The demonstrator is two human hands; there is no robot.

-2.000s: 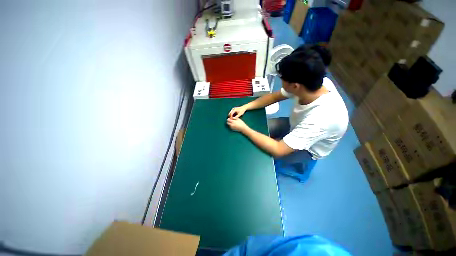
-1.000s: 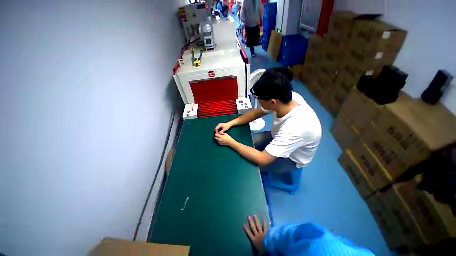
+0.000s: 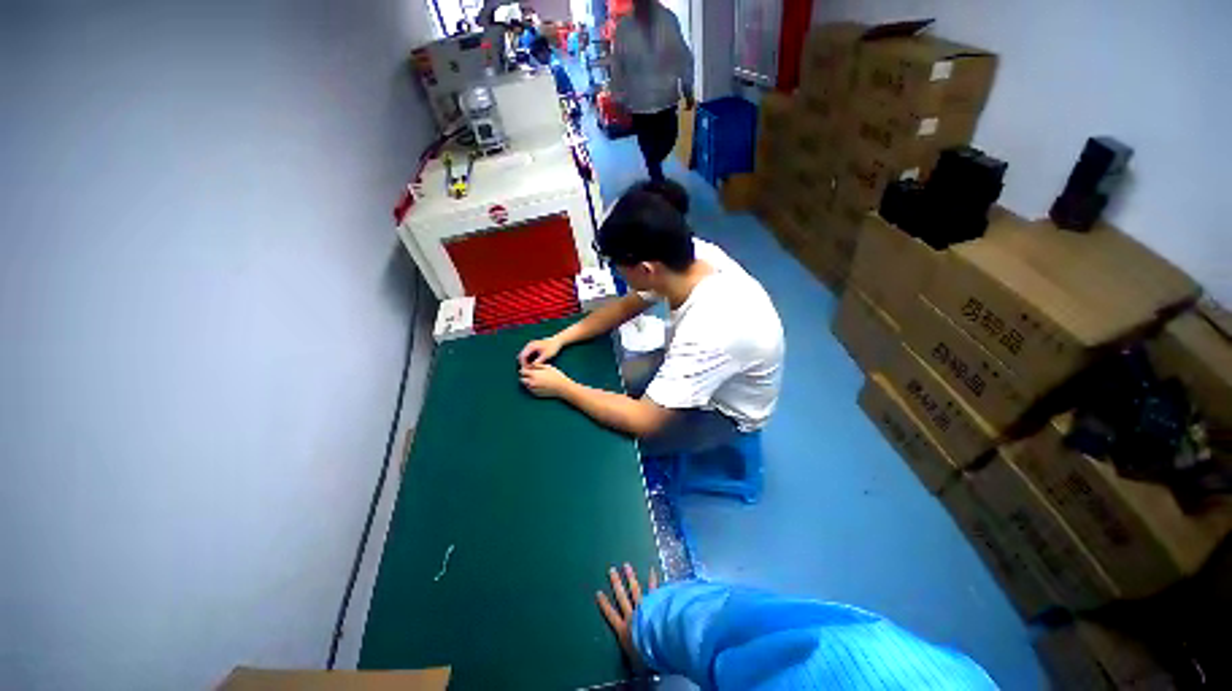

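The workbench with green mat (image 3: 507,500) runs away from me, with a small pale mark on it near its left side. My right hand (image 3: 624,605), in a blue sleeve, rests on the mat at the bench's near right edge, fingers spread and holding nothing. My left hand is not in view. A flap of an open brown carton (image 3: 338,679) shows at the bottom left edge; its inside is hidden.
A coworker (image 3: 716,331) in a white T-shirt sits on a blue stool (image 3: 723,466) at the bench's right side, both hands on the mat. The heat-shrink tunnel (image 3: 507,223) stands at the far end. Stacked sealed cartons (image 3: 986,331) line the right, black boxes (image 3: 946,196) on top. Another person (image 3: 651,74) stands behind.
My right hand has come into view and lies on the bench's right edge. The view has shifted right, showing more of the stacked cartons. The person at the back has come nearer.
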